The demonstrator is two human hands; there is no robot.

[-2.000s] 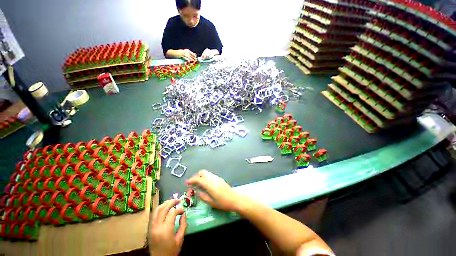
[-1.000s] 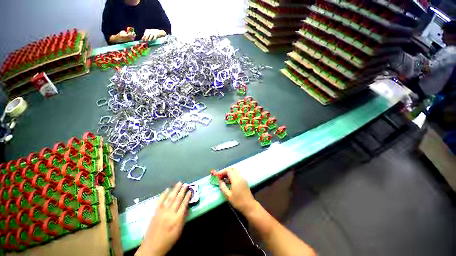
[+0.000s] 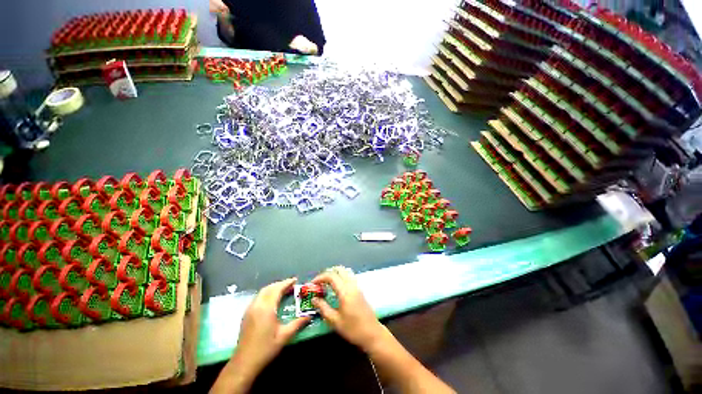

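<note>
A green-and-red unit [image 3: 311,292] is at the near table edge, with a pale square rim around or under it; whether that rim is a frame or the fixture I cannot tell. My right hand [image 3: 348,306] holds the unit from the right with thumb and fingers. My left hand [image 3: 265,319] is on the left side, its thumb and fingertips at the pale rim. The fingers hide part of the unit. A large pile of square frames [image 3: 308,115] lies mid-table. Loose green-and-red units [image 3: 419,202] lie right of it.
A cardboard tray [image 3: 92,358] with rows of units is at left. Tall tray stacks [image 3: 539,131] stand at right, a short stack [image 3: 123,46] at far left. A slim pale tool [image 3: 376,236] lies on the mat. A tape roll [image 3: 64,101] is at left rear. A person [image 3: 269,27] sits opposite.
My right hand has brought the unit leftward to the pale rim beside my left hand. My left hand has moved from lying over the fixture to gripping at its side. The view has shifted.
</note>
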